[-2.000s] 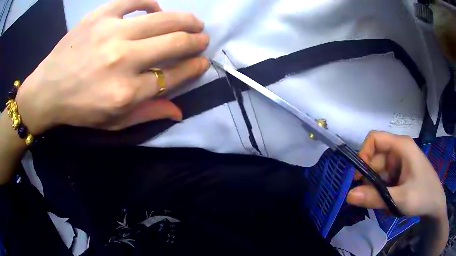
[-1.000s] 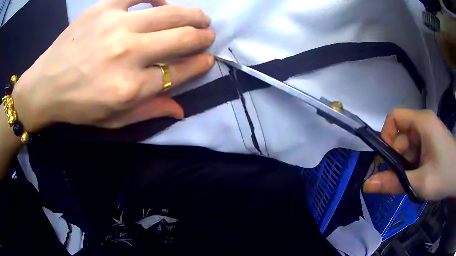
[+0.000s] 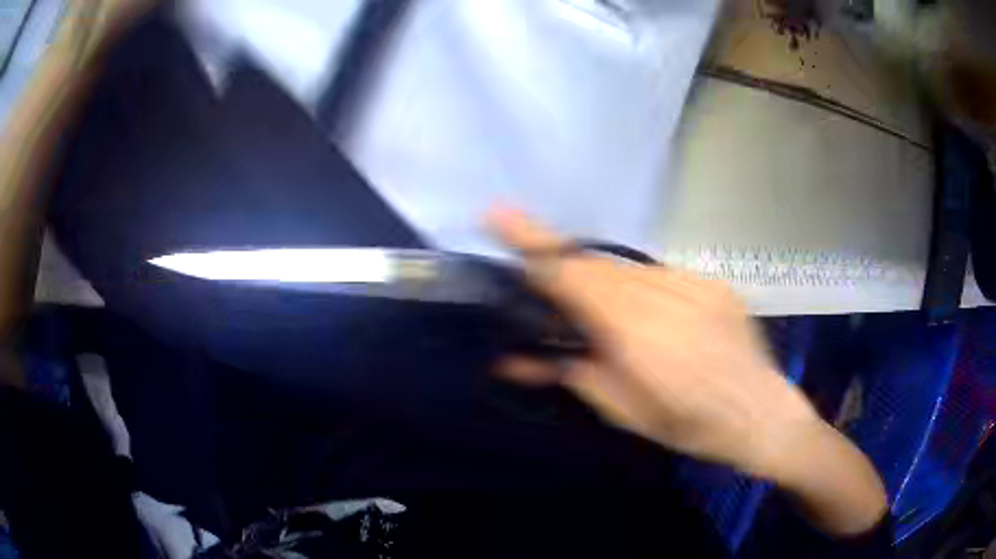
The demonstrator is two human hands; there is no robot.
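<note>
My right hand (image 3: 666, 349) is blurred at the centre right. It holds the tailor's scissors (image 3: 284, 265) by the black handles, blades closed and pointing left over dark cloth. The garment panel (image 3: 524, 120) is blurred by motion, its white part at the top centre and its broad black part (image 3: 197, 164) at the left. The slit does not show. Of my left side only a blurred forearm (image 3: 27, 197) shows along the left edge; I cannot make out the hand or what it holds.
The pale table (image 3: 808, 197) shows at the right, with a ruler scale along its front edge and a dark seam near the back. Blue crates (image 3: 928, 404) stand below the table at the right. My dark-clothed lap (image 3: 491, 480) is below, with loose white cloth (image 3: 169, 530) at the lower left.
The panel has shifted up and left, uncovering the table at the right. My right hand and the scissors have moved left, and the blades have closed. My left hand has left the slit area.
</note>
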